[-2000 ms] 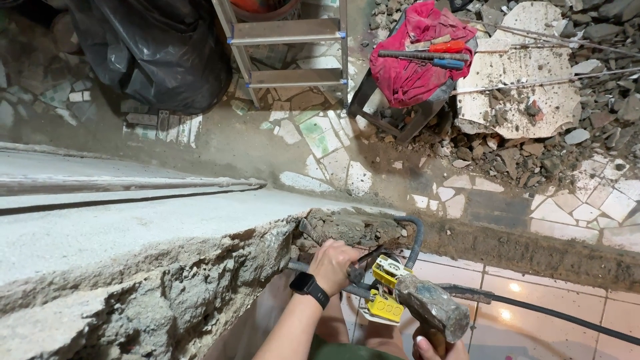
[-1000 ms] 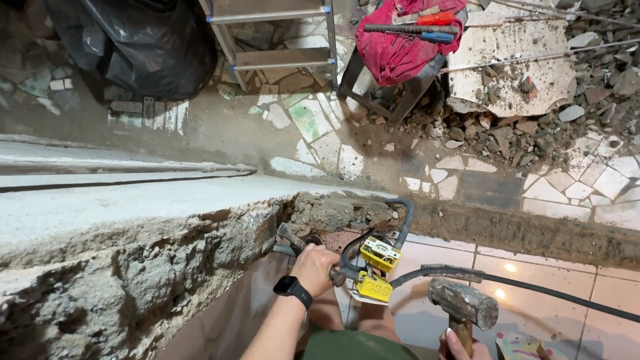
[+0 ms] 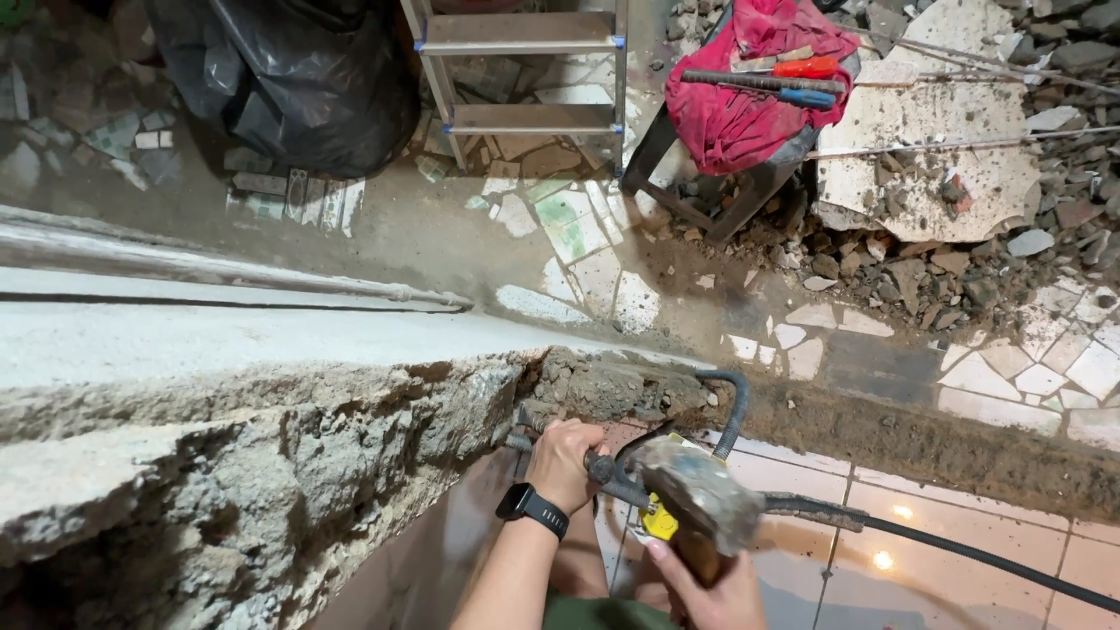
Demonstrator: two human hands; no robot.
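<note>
My left hand (image 3: pixel 564 464), with a dark watch on its wrist, grips a metal chisel (image 3: pixel 599 465) whose blunt end points toward the hammer. The chisel's far end lies near the broken edge of the wall (image 3: pixel 472 411); the exact contact is hidden. My right hand (image 3: pixel 713 591) holds the wooden handle of a club hammer (image 3: pixel 700 494). The hammer's steel head is blurred, just right of the chisel, and partly covers a yellow electrical box (image 3: pixel 658 518). A grey corrugated conduit (image 3: pixel 733 411) curves above the box, and a black conduit (image 3: pixel 971 535) runs off to the right.
An aluminium stepladder (image 3: pixel 534 118) stands beyond the wall, beside a black plastic bag (image 3: pixel 297 87). A dark stool (image 3: pixel 744 197) bears a pink cloth (image 3: pixel 726 127) and several tools. Rubble (image 3: pixel 927 280) lies around a pale slab (image 3: pixel 927 114) at the upper right. Pale tiles (image 3: pixel 954 586) cover the near floor.
One second ago the hammer was farther right of the left hand; now its head is close to the chisel's end. The left hand stays near the wall's broken edge.
</note>
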